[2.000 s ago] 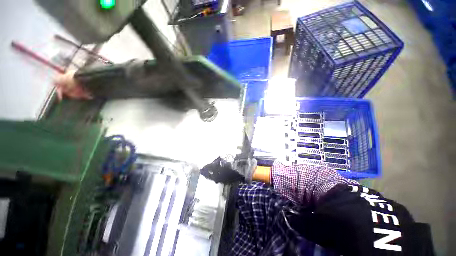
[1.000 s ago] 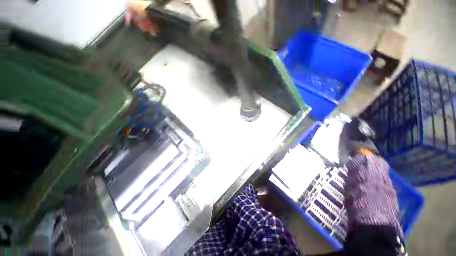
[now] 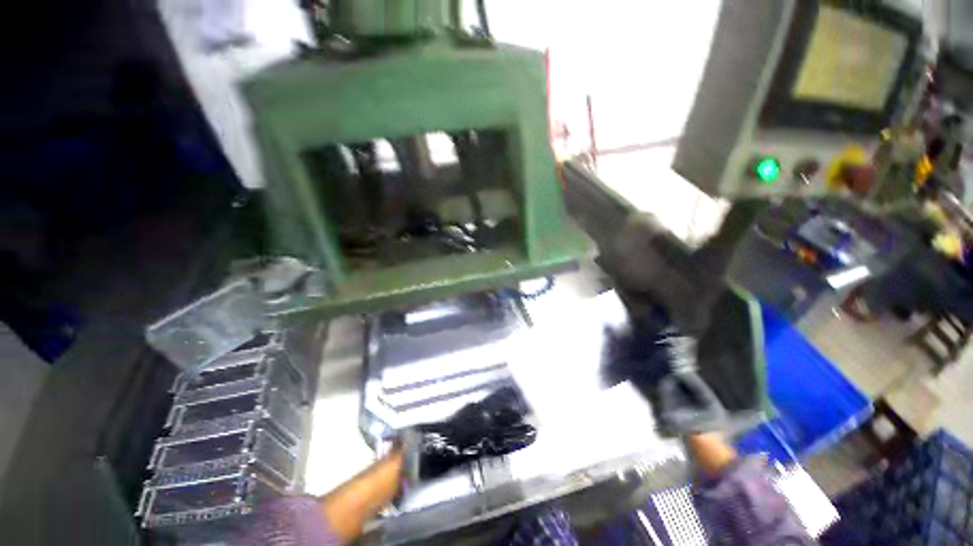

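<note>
The silver fixture, with long pale bars, lies under the green machine head. My left hand, in a dark glove, lies over the fixture's front part. Its fingers point right, and what is under them is hidden. My right hand, in a dark glove, is over the bright pale table, right of the fixture. It is blurred, and glare hides whether it holds anything. A row of silver open-framed castings stands left of the fixture.
A pale grey block-like thing is at the green frame's left corner. The control box, with a green light, hangs at upper right on a dark arm. A blue bin and a mesh crate are at right. Slotted castings show at the bottom edge.
The view has swung left to face the machine. My right hand has moved from the crate of castings to over the table. My left hand has come into view on the fixture.
</note>
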